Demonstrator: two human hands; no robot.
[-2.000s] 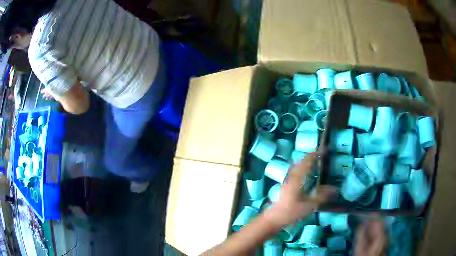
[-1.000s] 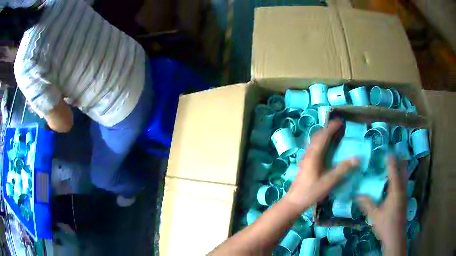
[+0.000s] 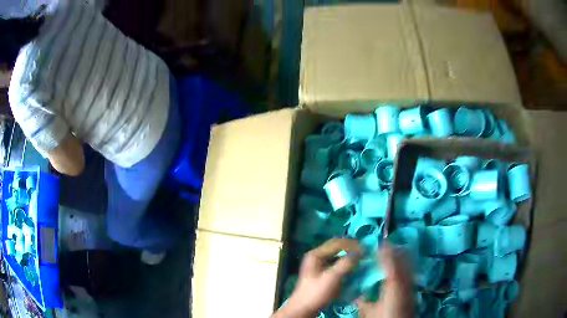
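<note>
The large carton [image 3: 248, 174] stands open, full of turquoise plastic housings [image 3: 340, 190]. The small carton [image 3: 403, 163] lies inside it at the right, heaped with housings; its lower edge is not distinct. My left hand [image 3: 323, 276] is low in the large carton, left of the small carton, fingers curled. My right hand [image 3: 393, 286] is close beside it at the small carton's lower left corner, blurred. Blurred turquoise housings show between the two hands; whether either hand grips one cannot be told.
A person in a striped top [image 3: 93, 87] sits on a blue stool [image 3: 202, 102] at the left. A blue tray [image 3: 48, 211] holding turquoise housings lies at the far left edge. Carton flaps [image 3: 360, 53] fold outward at the back, left and right.
Both hands have moved down and left, from over the small carton to its lower left side. More housings now show heaped in the small carton. The view has shifted slightly.
</note>
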